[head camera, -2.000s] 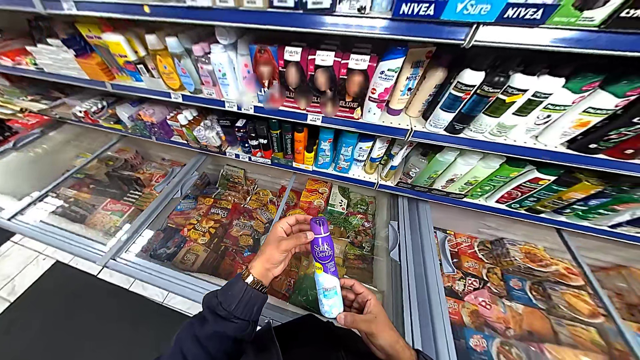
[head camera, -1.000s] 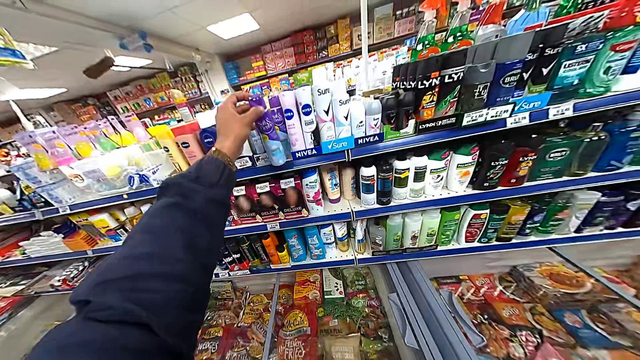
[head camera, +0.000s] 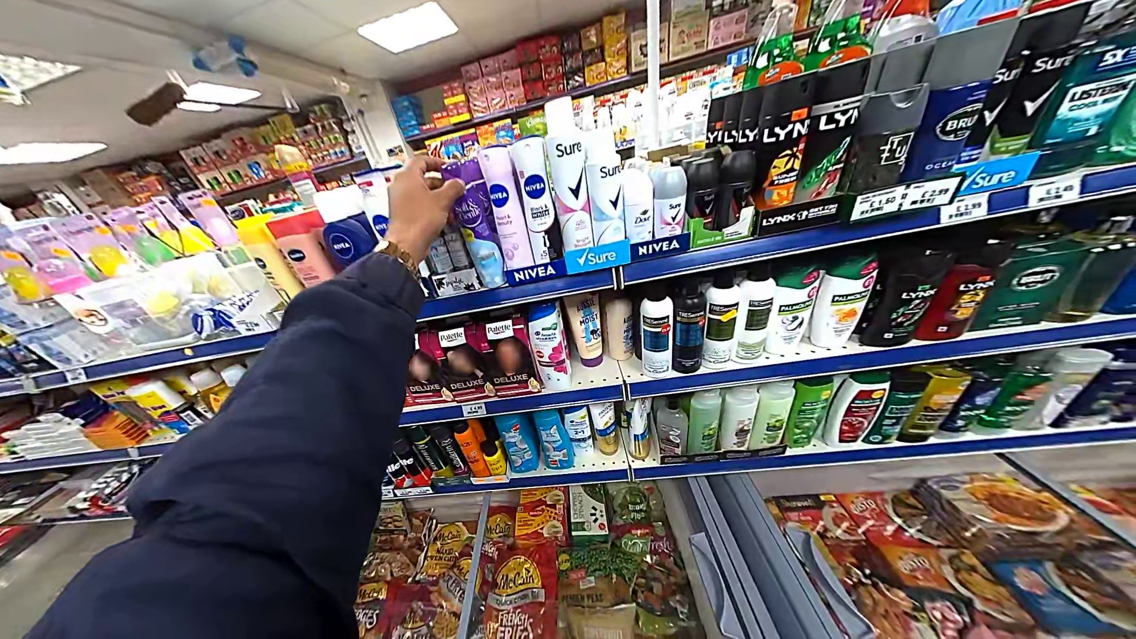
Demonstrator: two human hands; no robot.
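My left hand (head camera: 426, 206), with a wristwatch and a dark sleeve, reaches up to the upper shelf. Its fingers are bent beside the top of a purple and light-blue spray can (head camera: 480, 232), which stands upright at the front of the shelf. Whether the fingertips still grip the can is unclear. Just right of it stand a pink Nivea spray can (head camera: 504, 209) and a dark and white one (head camera: 535, 200), then white Sure cans (head camera: 570, 177). A blue Nivea pack (head camera: 344, 241) is left of my wrist. My right hand is out of the frame.
Below are a shelf edge (head camera: 737, 257), Palette hair-dye boxes (head camera: 464, 359), shampoo bottles (head camera: 657, 333) and shower gels (head camera: 856, 408). Chest freezers with frozen food bags (head camera: 519, 590) stand under the shelves. A clear plastic container (head camera: 177, 306) sits at the left.
Two seconds ago both hands held the purple can over the freezer. My left hand then moved it up to the upper shelf, and my right hand left the view. The view has tilted up.
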